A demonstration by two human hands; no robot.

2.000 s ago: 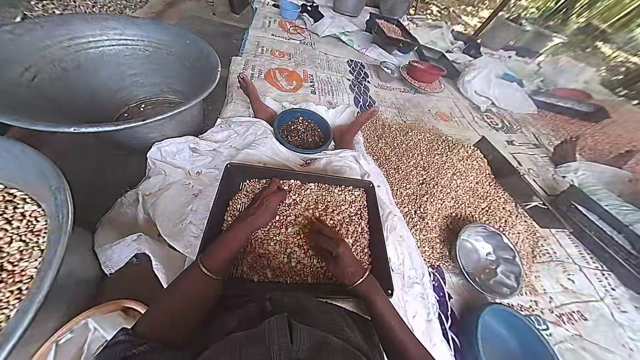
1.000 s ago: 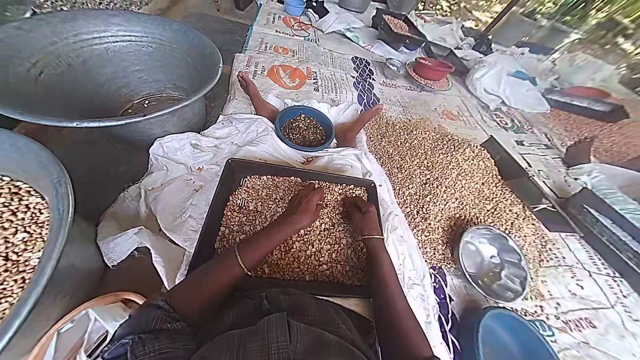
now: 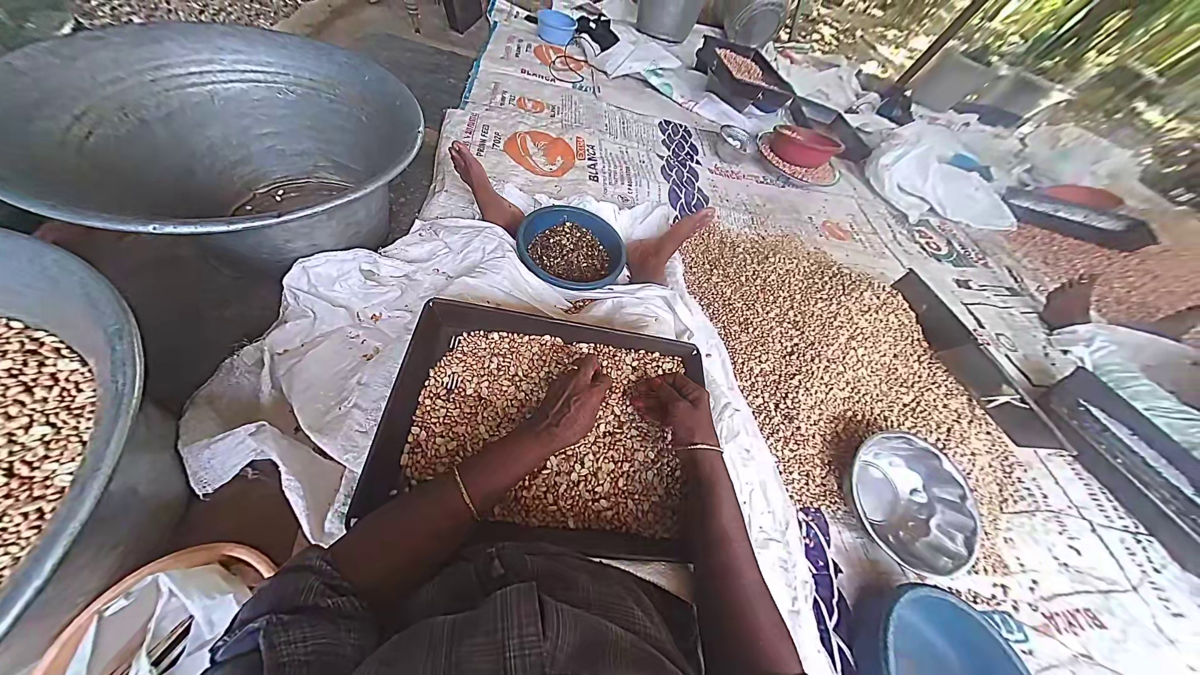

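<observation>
A dark rectangular tray [image 3: 386, 441] on my lap holds a layer of split nuts or seeds [image 3: 487, 394]. Over the tray's middle is my left hand [image 3: 574, 398], fingers curled with thumb and fingertips together; whether a piece is between them cannot be told. My right hand [image 3: 673, 403] is just to its right, near the tray's right wall, its fingers bent inward above the pieces; what they hold is hidden. Beyond the tray, between two bare feet, stands a blue bowl [image 3: 525, 258] with dark bits in it.
Large metal basins [image 3: 375, 202] stand at left, one holding nuts. A heap of nuts [image 3: 806, 319] spreads on printed sacks at right, beside a shiny metal bowl [image 3: 914, 506] and a blue tub [image 3: 947, 637]. A person's foot [image 3: 1069, 302] shows at the far right.
Two seconds ago my hands were farther apart, spread lower over the nuts. Since one second ago, my right hand has moved slightly lower in the tray.
</observation>
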